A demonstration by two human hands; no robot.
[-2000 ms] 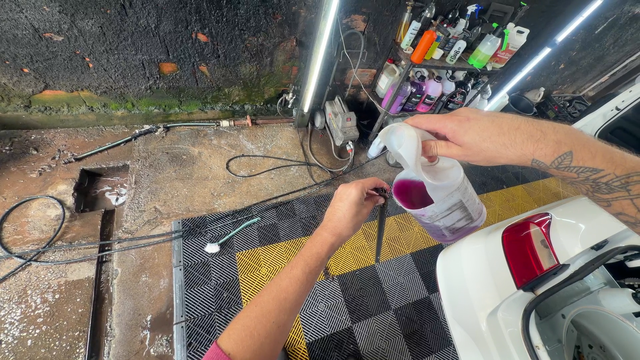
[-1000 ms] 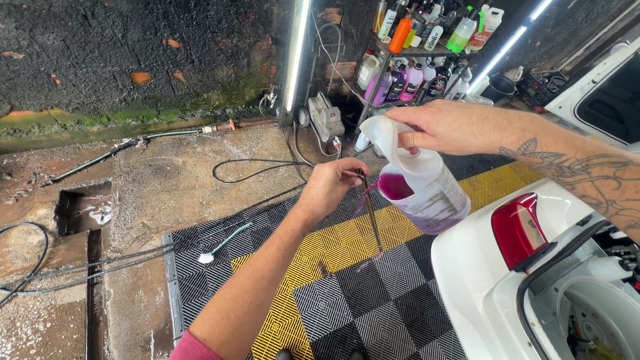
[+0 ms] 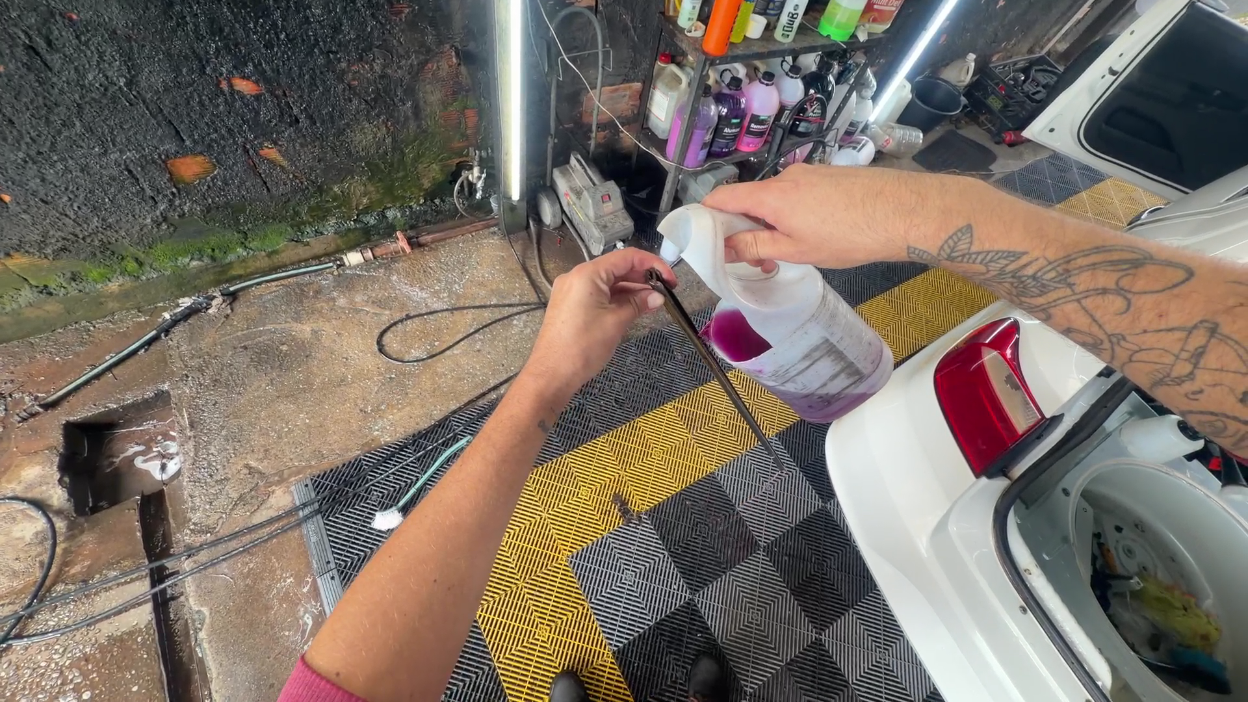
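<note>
My right hand (image 3: 780,219) grips the handle of a translucent white plastic jug (image 3: 809,331), tilted to the left, with its top cut open and purple liquid (image 3: 738,335) inside. Beside the jug's opening, my left hand (image 3: 609,302) pinches the upper end of a thin dark rod (image 3: 717,366), which slants down to the right in front of the jug. The kind of rod is not clear. Below the jug is the white rear corner of a car (image 3: 887,487) with a red tail light (image 3: 988,395).
Chemical bottles (image 3: 759,112) crowd a rack behind my hands, near a grey machine (image 3: 592,207). Black, grey and yellow grid tiles (image 3: 624,585) cover the floor, with hoses (image 3: 214,546) and a white-headed brush (image 3: 388,519) at left. A drain pit (image 3: 117,453) lies farther left.
The rod's lower end has swung to the right and now slants across the front of the jug. Both hands keep their holds. The pink liquid strands by the rod a second ago are not visible now.
</note>
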